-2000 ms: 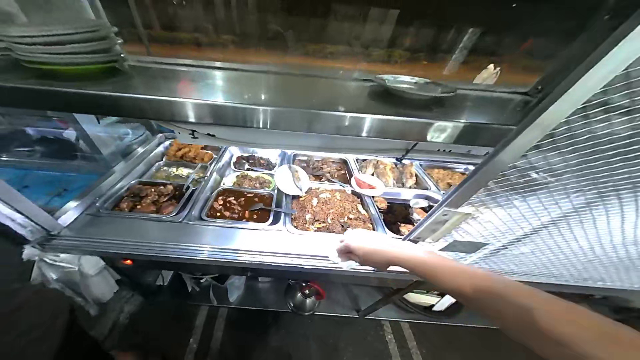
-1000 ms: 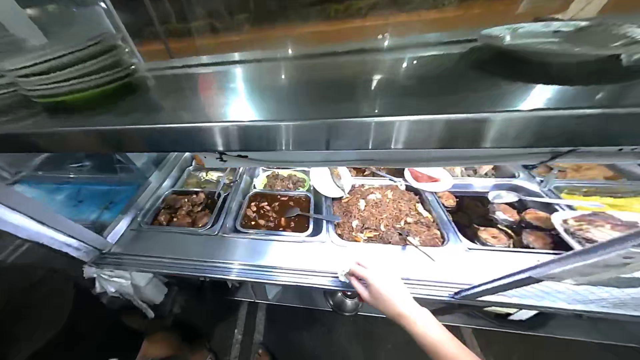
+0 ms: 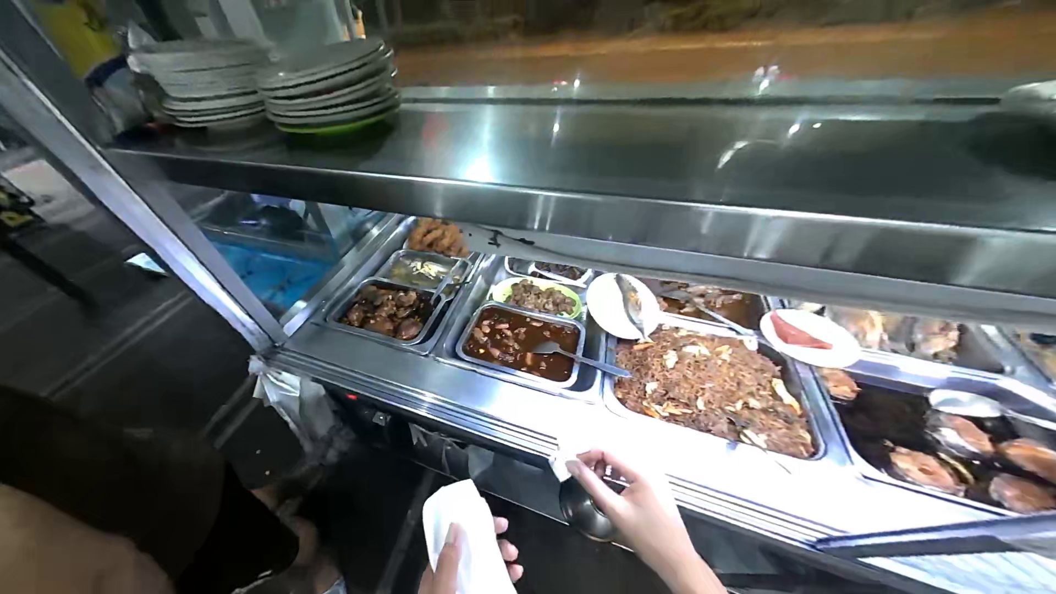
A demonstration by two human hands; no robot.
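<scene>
My left hand [image 3: 474, 557] grips a folded white paper or tissue [image 3: 466, 528] at the bottom middle. Just right of it, my right hand [image 3: 631, 499] pinches a small white piece of tissue [image 3: 563, 464] between thumb and fingers, at the front edge of the steel counter [image 3: 495, 412]. Beyond the hands are a tray of fried noodles [image 3: 709, 384] and a tray of brown stew [image 3: 520, 338] with a spoon [image 3: 577, 359] resting in it. A white plate with a utensil [image 3: 615, 307] and a white dish with something red [image 3: 813, 337] sit behind.
A steel shelf [image 3: 594, 165] crosses above the food, with stacked plates [image 3: 330, 87] at its left. More trays hold dark meat [image 3: 384, 312] and pieces in dark sauce [image 3: 949, 445]. A plastic bag [image 3: 297, 404] hangs at the left corner. Part of a person [image 3: 124, 495] shows at lower left.
My left hand has come into view with the white paper. My right hand remains near the counter's front edge. The view has shifted toward the left of the stall.
</scene>
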